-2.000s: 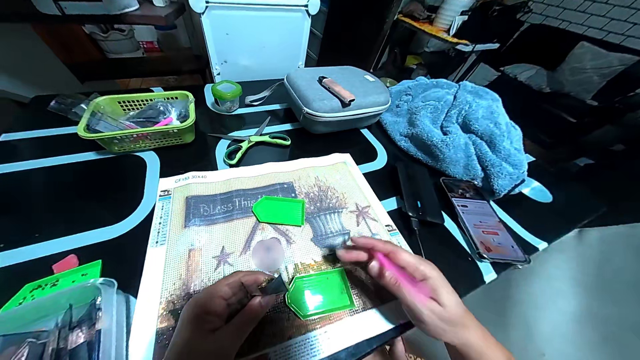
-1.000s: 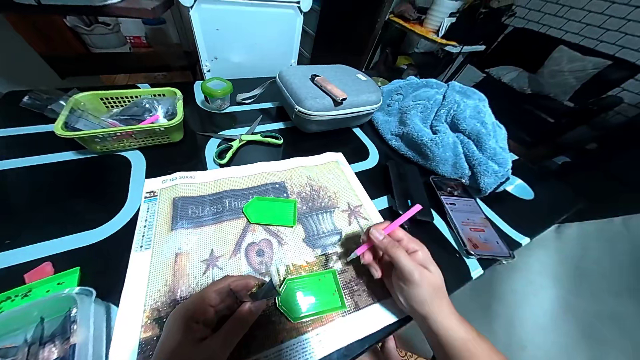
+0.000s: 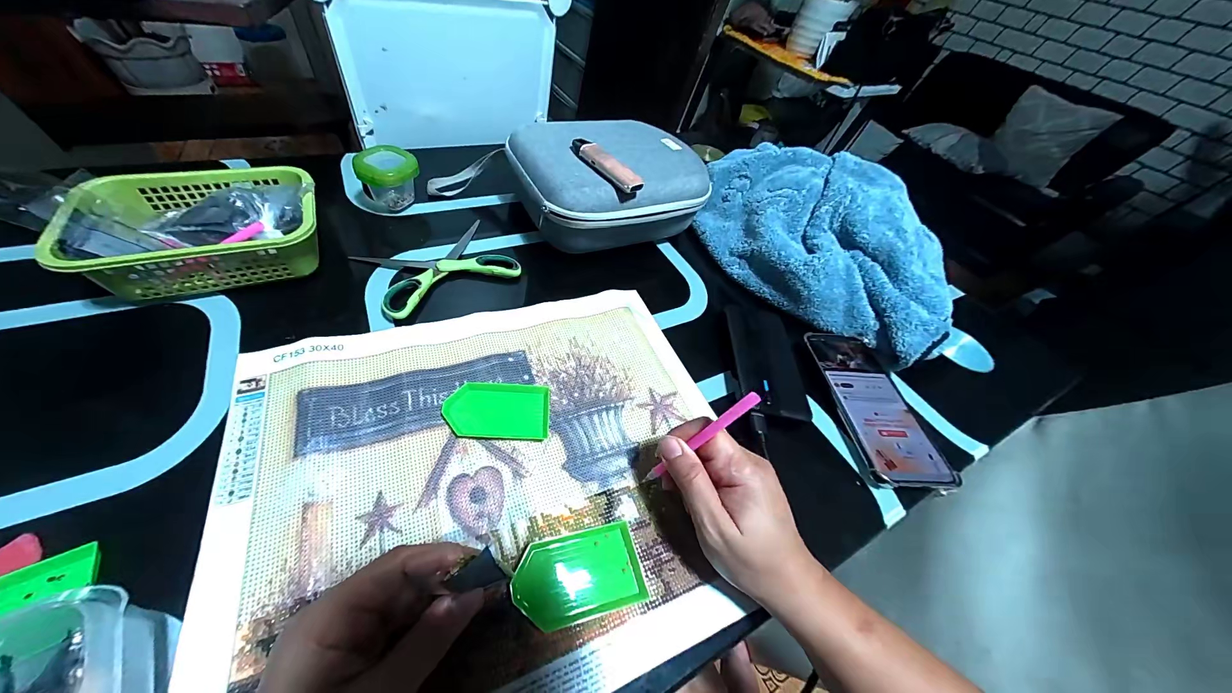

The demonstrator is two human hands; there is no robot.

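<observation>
A diamond painting canvas (image 3: 404, 500) lies on the black table, its picture showing a sign, a birdhouse and a pot. My right hand (image 3: 736, 500) holds a pink applicator pen (image 3: 722, 422), its tip low over the canvas near the pot. My left hand (image 3: 385, 616) pinches a small dark packet (image 3: 476, 572) at the lower middle of the canvas. Beside that packet a green plastic tray (image 3: 582, 577) rests on the canvas. A second green tray (image 3: 496, 411) sits higher up, partly over the sign.
Behind the canvas are green-handled scissors (image 3: 448, 273), a green basket (image 3: 183, 269), a lidded jar (image 3: 387, 179) and a grey zippered case (image 3: 616, 207). On the right lie a blue fluffy cloth (image 3: 828, 241) and a phone (image 3: 881, 414). A clear container (image 3: 67, 645) stands at the lower left.
My right hand with the pink pen has moved, and the pen now points down and left at the canvas near the pot. The left hand stays beside the lower tray with the packet.
</observation>
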